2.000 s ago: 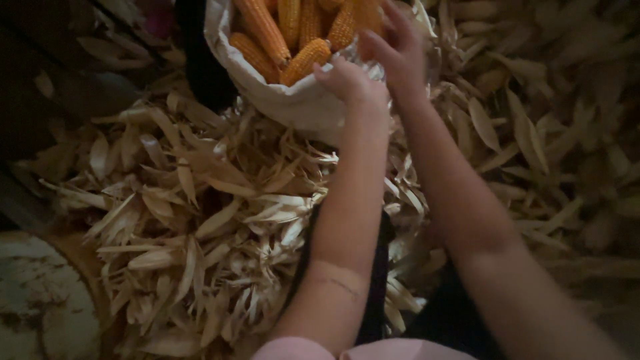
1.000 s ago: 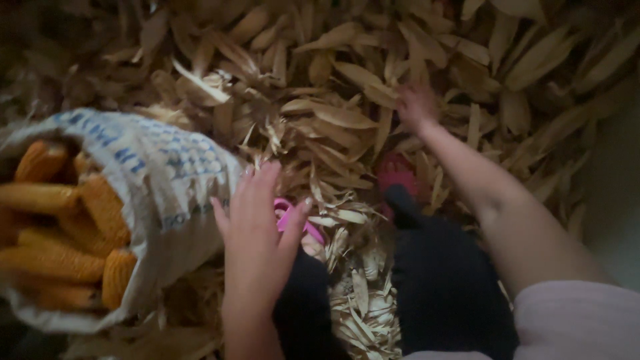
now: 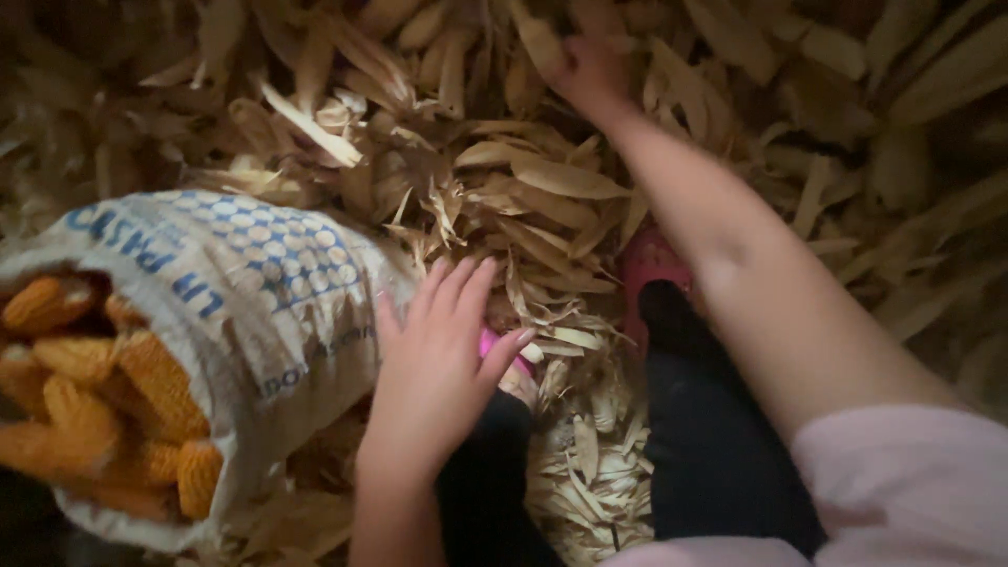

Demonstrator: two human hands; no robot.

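My left hand (image 3: pixel 437 354) is spread with nothing in it, palm down, just right of a white woven sack (image 3: pixel 307 315) with blue print. Orange husked corn ears (image 3: pixel 79 402) fill the mouth of the sack, which faces left. At the top, my right hand (image 3: pixel 591 75) reaches into the pile of dry corn husks (image 3: pixel 567 177). Its fingers are bent at a pale husked piece (image 3: pixel 539 35); blur hides whether that is a full ear or loose husk, but the fingers seem closed on it.
Dry husks cover the floor all around. My two feet in pink footwear (image 3: pixel 657 264) and my legs in dark trousers (image 3: pixel 709 441) are amid the husks, below and between my hands. The sack stands close to my left leg.
Two seconds ago both hands were at the sack's mouth, over the corn ears. Since then my right hand has moved away to the husk pile. The view has turned strongly.
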